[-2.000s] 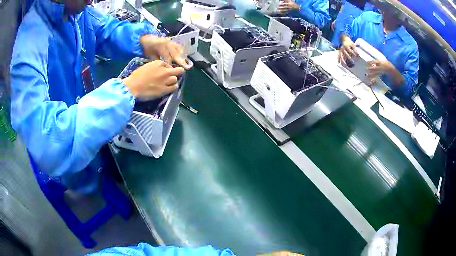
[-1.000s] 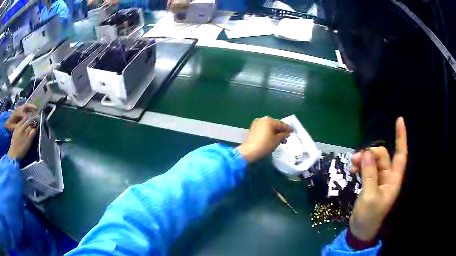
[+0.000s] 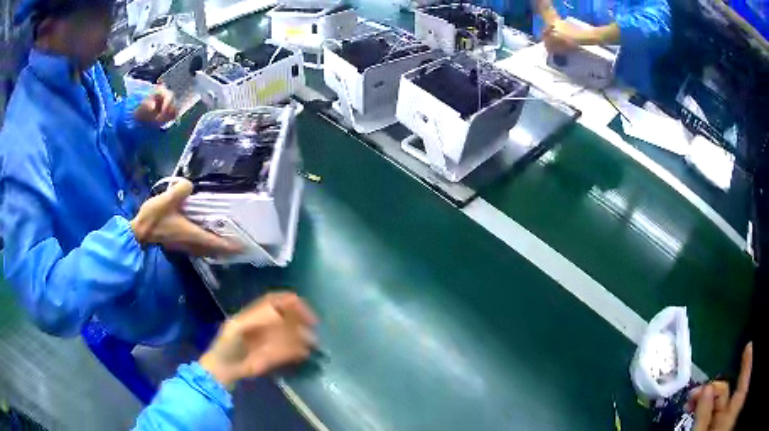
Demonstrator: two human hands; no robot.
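My left hand (image 3: pixel 261 338) is blurred over the near bench edge, just below a white housing (image 3: pixel 285 189), not touching it. Whether it holds anything cannot be told. Another worker's hand grips the housing's near side; its open top shows a black inner module (image 3: pixel 226 162) and thin wires. My right hand (image 3: pixel 723 407) is cut off at the lower right corner, index finger extended and other fingers curled; whether they pinch something cannot be told. Beside it stands an open white bag (image 3: pixel 662 364) with small white pieces inside.
A worker in a blue smock (image 3: pixel 63 194) is at the left. Several white housings stand along the line, the nearest (image 3: pixel 459 118) on a dark plate. A small tool (image 3: pixel 310 177) lies behind the held housing. White sheets (image 3: pixel 658 130) lie at the far right.
The view has swung left. My left hand has left the white bag and moved over towards the neighbouring worker. That worker has turned the housing and holds it with one hand, the other drawn back.
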